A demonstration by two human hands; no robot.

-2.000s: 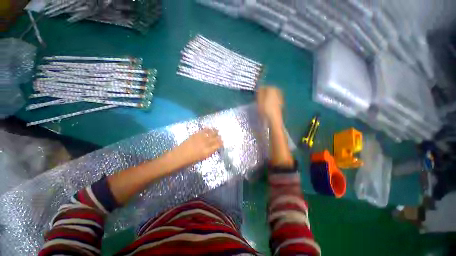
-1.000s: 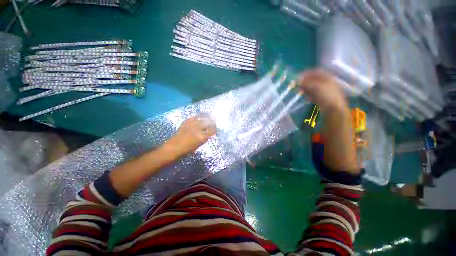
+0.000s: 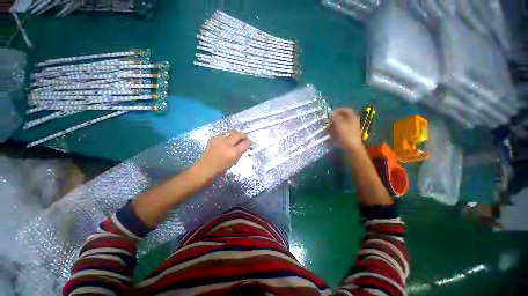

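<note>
A long sheet of clear bubble wrap (image 3: 116, 179) runs from the lower left to the bench middle. Several thin white LED strips (image 3: 289, 134) lie side by side on its right end, slanting up to the right. My left hand (image 3: 223, 151) is on the wrap at the strips' left ends, fingers bent; whether it grips anything cannot be told. My right hand (image 3: 345, 127) is at the strips' right ends, fingertips close together; its hold is too blurred to tell.
A fanned row of strips (image 3: 249, 49) lies at the back, a larger pile (image 3: 95, 87) at left. At right are a yellow utility knife (image 3: 367, 122), an orange tape roll (image 3: 398, 176), a yellow-orange holder (image 3: 410, 139), bubble wrap offcuts (image 3: 441, 173) and stacked packs (image 3: 405, 58).
My right hand first moved right from the wrap's edge, then came back left to the strip ends. Separate strips now show on the wrap. My left hand has barely moved.
</note>
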